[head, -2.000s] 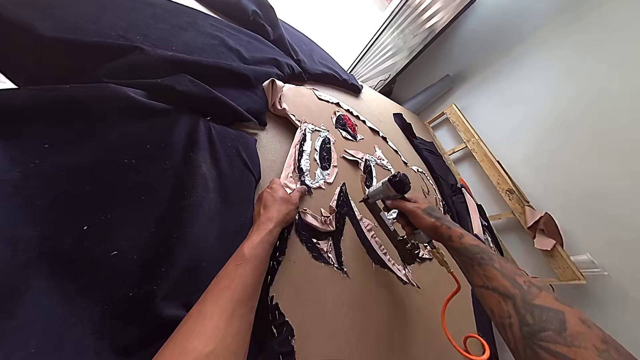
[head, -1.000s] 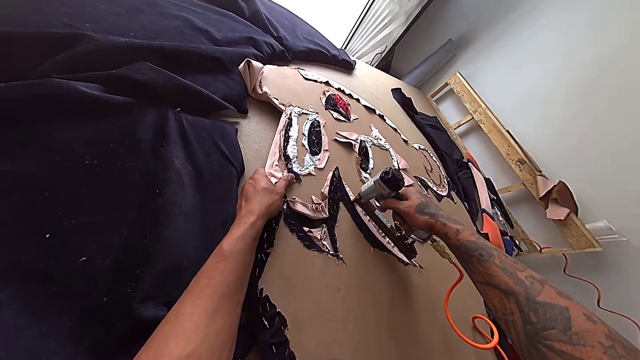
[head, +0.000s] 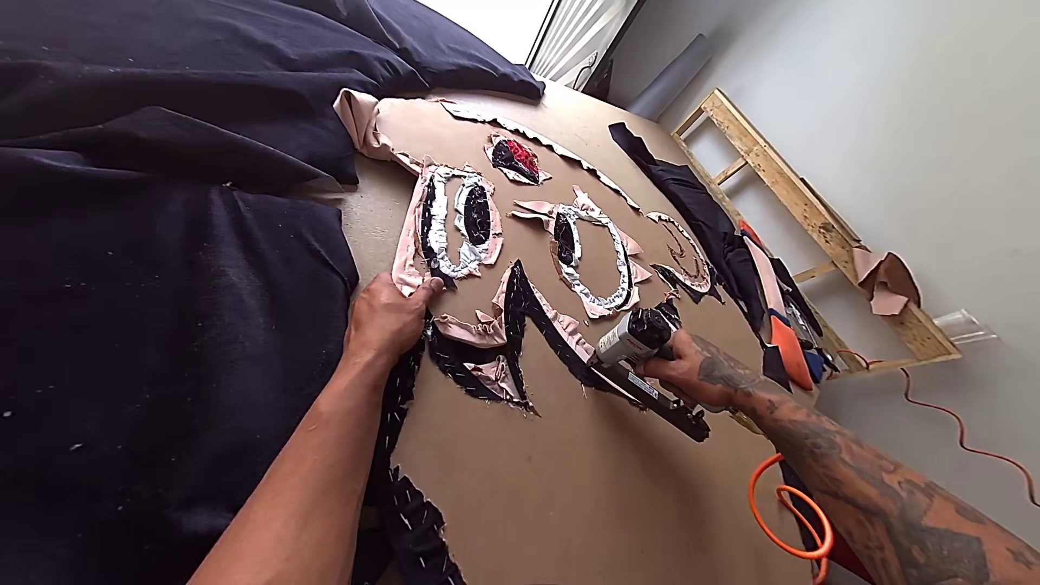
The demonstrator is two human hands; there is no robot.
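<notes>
My left hand (head: 386, 317) pinches the edge of a pink fabric strip (head: 410, 236) at the left side of a brown board (head: 561, 487). My right hand (head: 691, 370) grips a pneumatic staple gun (head: 638, 349), its long magazine slanting down to the right, over a black and pink zigzag strip (head: 561, 329). Whether its nose touches the fabric cannot be told. White, black and pink fabric rings (head: 630, 276) lie above it, with a small red and black piece (head: 517, 158) higher up. Stapled black fabric (head: 418, 520) runs down the board's left edge.
Dark navy fabric (head: 162, 366) is draped over the left side. An orange air hose (head: 760, 487) coils below my right forearm. A wooden frame (head: 780, 179) leans by the grey wall, with a pink scrap (head: 886, 280) on it. More black fabric (head: 691, 195) lies along the board's right edge.
The staple gun in my right hand has moved from beside the right ring down to the right of the zigzag strip. My left hand keeps to the board's left side.
</notes>
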